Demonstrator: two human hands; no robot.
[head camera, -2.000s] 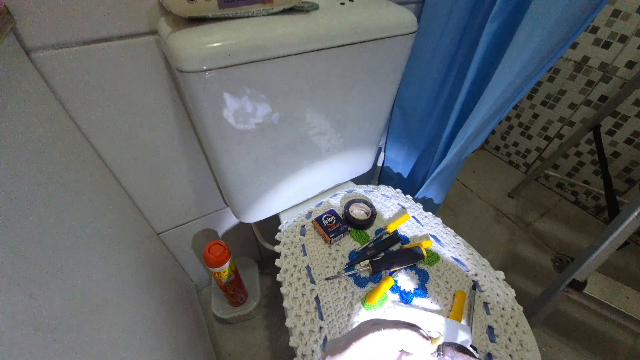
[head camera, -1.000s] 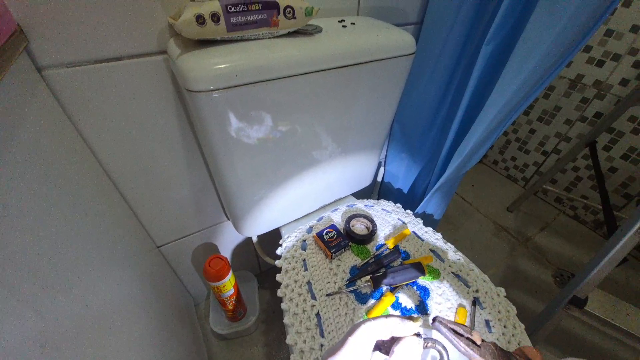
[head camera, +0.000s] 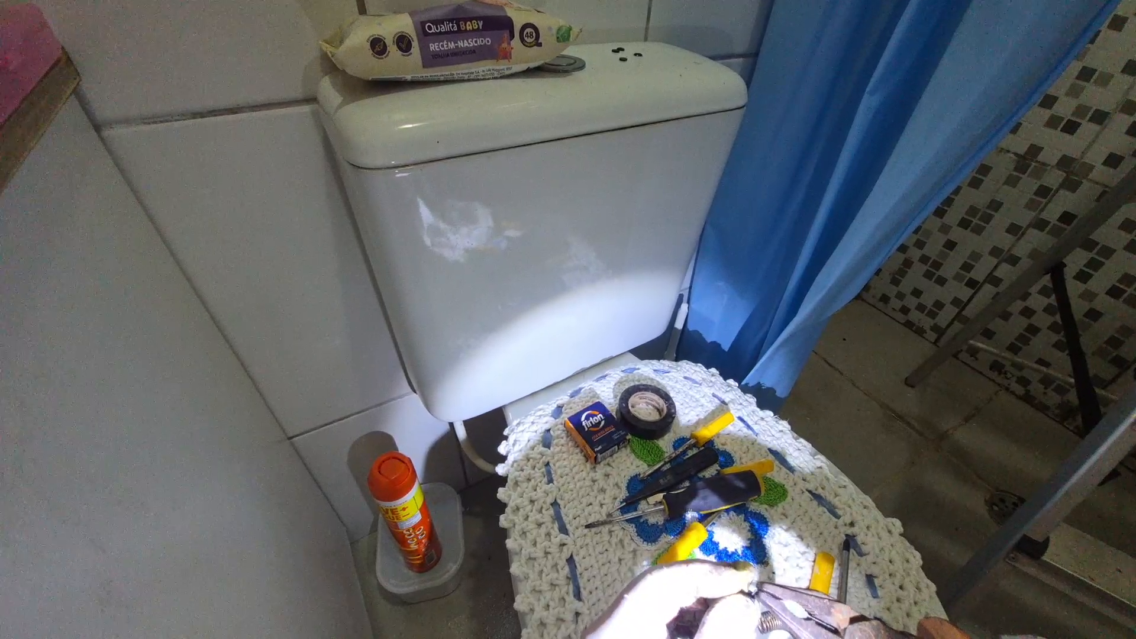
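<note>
At the bottom edge, my left hand (head camera: 666, 599), brightly lit, pinches a small part too glared to identify. The jaws of metal pliers (head camera: 812, 611) meet its fingertips, beside a small threaded or coiled metal piece (head camera: 769, 621). My right hand (head camera: 942, 628) shows only a fingertip at the pliers' handle end; the rest is cut off. On the crocheted toilet lid cover (head camera: 555, 524), just beyond, lie a dark-handled screwdriver (head camera: 714, 493), several yellow-handled tools (head camera: 683, 542), a black tape roll (head camera: 646, 411) and a small blue and orange box (head camera: 596, 432).
The white toilet cistern (head camera: 550, 240) stands behind, with a wipes pack (head camera: 461, 40) on its lid. An orange spray can (head camera: 405, 510) stands in a plastic tub (head camera: 390, 581) at left. At right are a blue curtain (head camera: 799, 177) and a metal frame's legs (head camera: 1047, 497).
The pliers, with their jaws apart from my left fingertips a second ago, now meet them. My right hand has moved lower, mostly out of the frame.
</note>
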